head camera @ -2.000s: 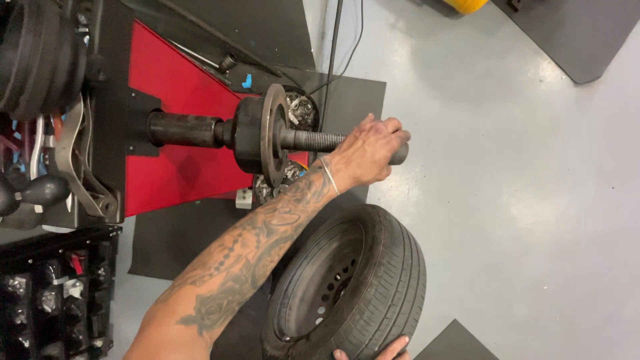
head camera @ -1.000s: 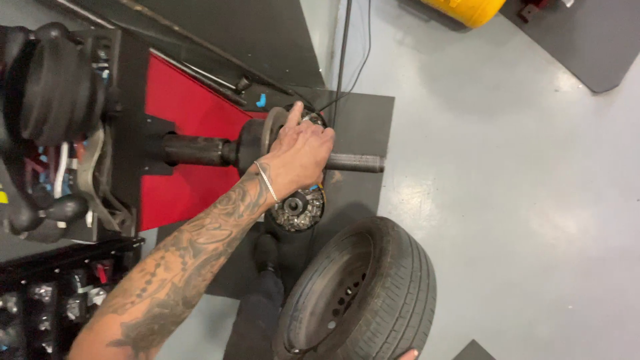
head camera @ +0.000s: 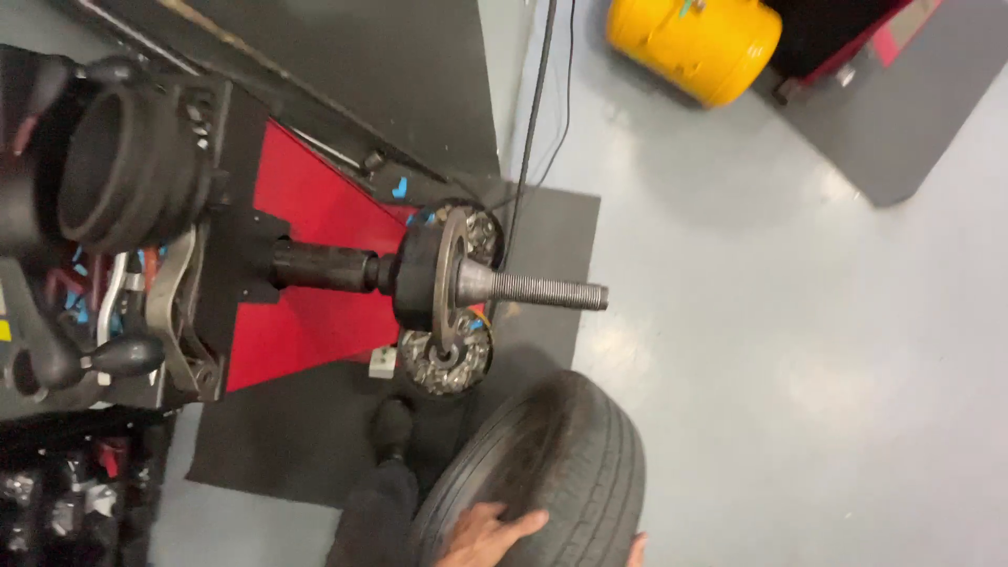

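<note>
A tyre on a wheel rim [head camera: 598, 465] stands at the lower middle, and both my hands are on it. My left hand [head camera: 484, 535] reaches into the rim side with its thumb over the sidewall. Of my right hand [head camera: 638, 550] only fingertips show, against the tread at the bottom edge. Above the tyre, apart from it, a wheel balancer's threaded shaft [head camera: 551, 290] points right. A metal cone [head camera: 474, 283] sits on the shaft against the flange [head camera: 447, 276].
Round trays of wheel weights [head camera: 449, 366] lie below the shaft. Cones and a caliper [head camera: 177, 307] rest on the balancer's top at left. A yellow tank [head camera: 697, 47] stands at upper right. Cables [head camera: 535, 118] cross the floor near a wall panel. My shoe [head camera: 392, 429] is beside the tyre.
The arm that reached over the shaft has drawn back, and that hand is now on the wheel. The cone shows on the shaft by the flange, where the hand was.
</note>
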